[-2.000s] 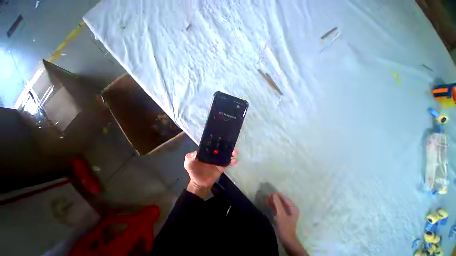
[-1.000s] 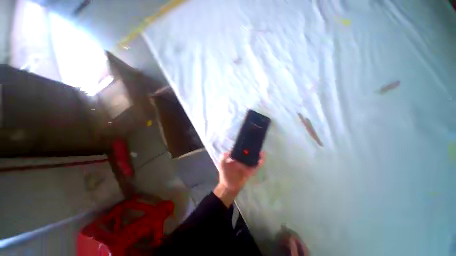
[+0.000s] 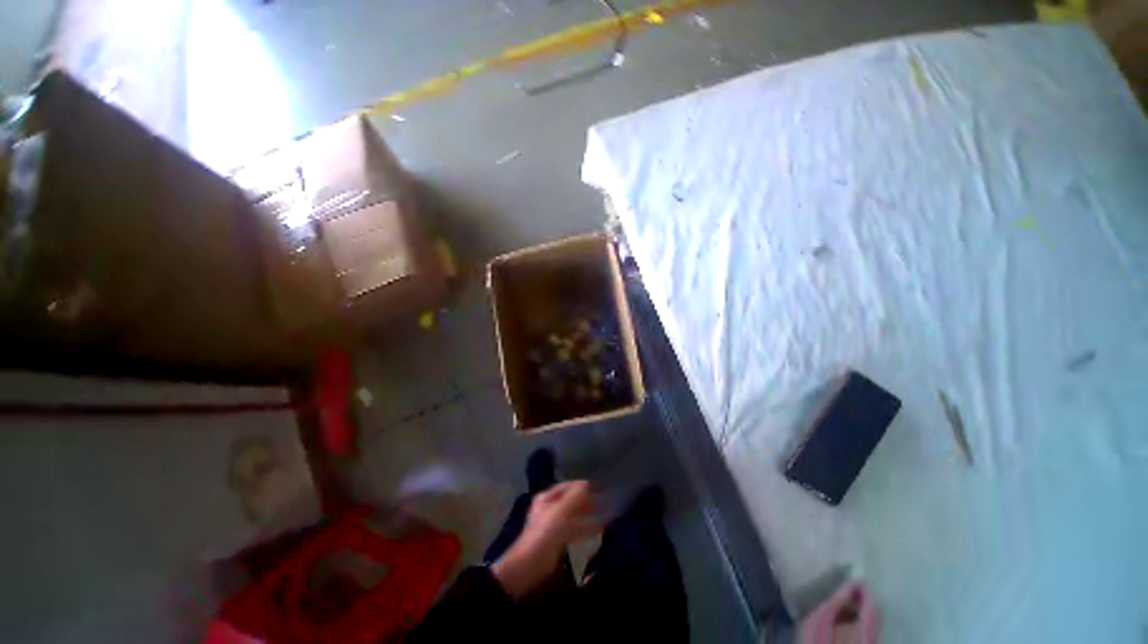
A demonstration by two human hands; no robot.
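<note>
The smartphone [image 3: 844, 437] lies dark on the pale cloth-covered table [image 3: 1007, 315], not touched by a hand. My left hand [image 3: 560, 518] is over my lap, left of the table edge; its fingers look curled and hold nothing that I can see, but they are blurred. My right hand [image 3: 841, 616] is on the table's near side, small and partly cut off by the bottom edge; what its fingers do is unclear. An open brown carton [image 3: 633, 365] stands on the floor beside the table, with small yellowish items inside.
A red plastic stool [image 3: 422, 566] is at the lower left. A closed brown carton [image 3: 365, 252] and a larger dark carton [image 3: 139, 239] stand at the left. A thin brown strip [image 3: 956, 425] lies right of the phone. A yellow line [image 3: 504, 57] crosses the floor.
The phone has left my left hand and lies on the table, its screen dark. My left hand has moved back over my lap. The view has swung left, showing the open carton's inside.
</note>
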